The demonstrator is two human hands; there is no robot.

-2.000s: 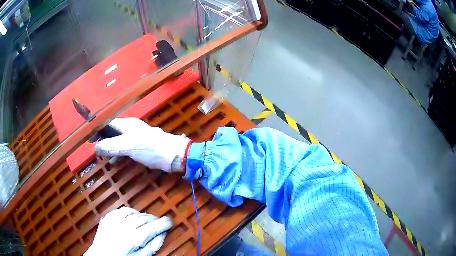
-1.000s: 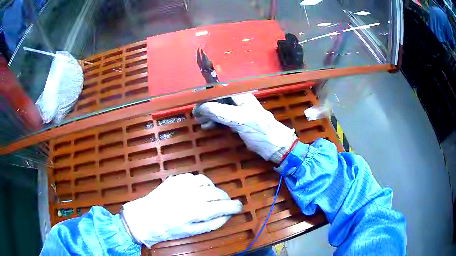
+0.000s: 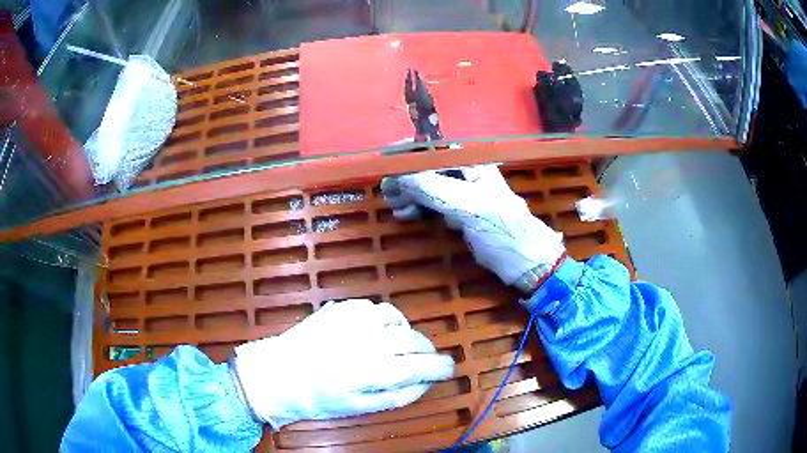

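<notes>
My right hand (image 3: pixel 482 221), in a white knit glove with a red-edged cuff band, is at the shield's front edge, its fingers closed around dark cutter handles. The steel jaws of the side cutters (image 3: pixel 422 108) show through the clear shield over the red mat, pointing away from me and slightly parted. My left hand (image 3: pixel 341 363), also gloved in white, rests palm down on the brown-orange slotted surface (image 3: pixel 255 258), nearer to me. Its fingers are together and no object shows in it; its underside is hidden.
The shield's orange-brown edge (image 3: pixel 265 181) crosses beyond both hands. The red mat (image 3: pixel 354 97) carries a black object (image 3: pixel 558 95) at right. A white bundle (image 3: pixel 137 119) is far left. Silvery clippings (image 3: pixel 336 198) lie in slots; a green piece (image 3: pixel 124 352) is at lower left. A blue cord (image 3: pixel 506 380) trails from my right cuff.
The view has swung left, so the scene shows farther right and level. My right hand still holds the cutters at the mat's front edge. My left hand now shows whole, still on the slotted surface.
</notes>
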